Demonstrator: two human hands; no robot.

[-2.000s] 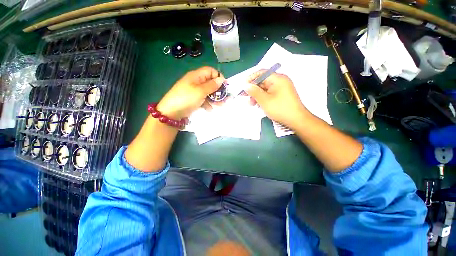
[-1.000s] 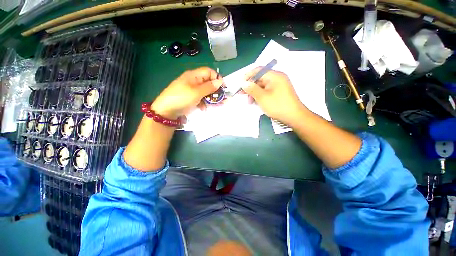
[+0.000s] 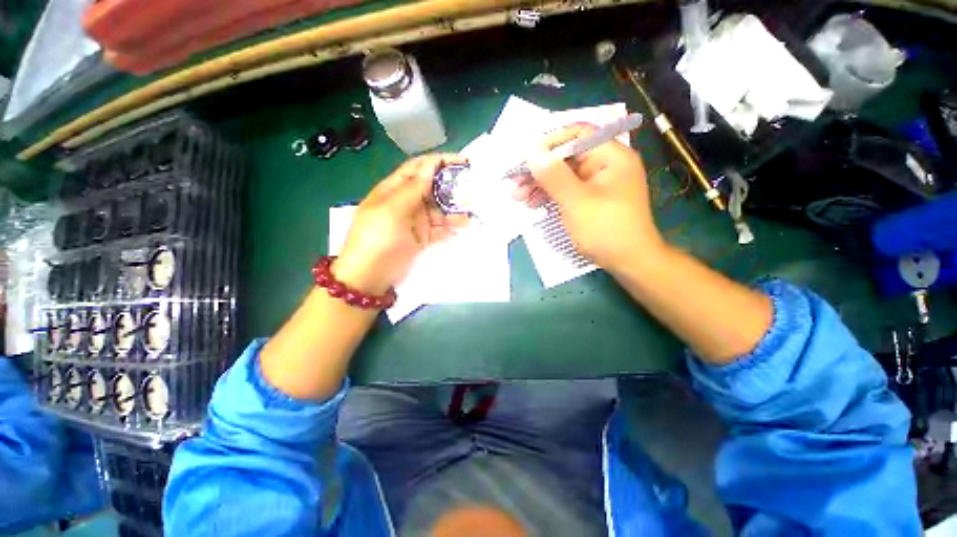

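My left hand (image 3: 395,226), with a red bead bracelet at the wrist, holds a round watch head (image 3: 451,189) with a silver rim, tilted up between thumb and fingers. My right hand (image 3: 603,194) holds grey tweezers (image 3: 593,138) like a pen; their tips are lost in the white glare near the watch head. Plain white paper (image 3: 462,275) lies under the hands. A sheet with rows of fine dark lines (image 3: 556,246) lies partly under my right hand.
Stacked clear parts trays (image 3: 199,304) stand at left. A whitish bottle (image 3: 411,113) and black round parts (image 3: 323,143) lie behind. At right are a brass-coloured rod (image 3: 680,147), white tissue (image 3: 750,73), a clear cup (image 3: 855,61) and a blue fixture (image 3: 918,252). A blue sleeve (image 3: 37,451) shows far left.
The view has turned, so the trays sit lower and a red thing shows at top left. The watch head is tilted up more. My right hand has shifted, uncovering more of the lined sheet.
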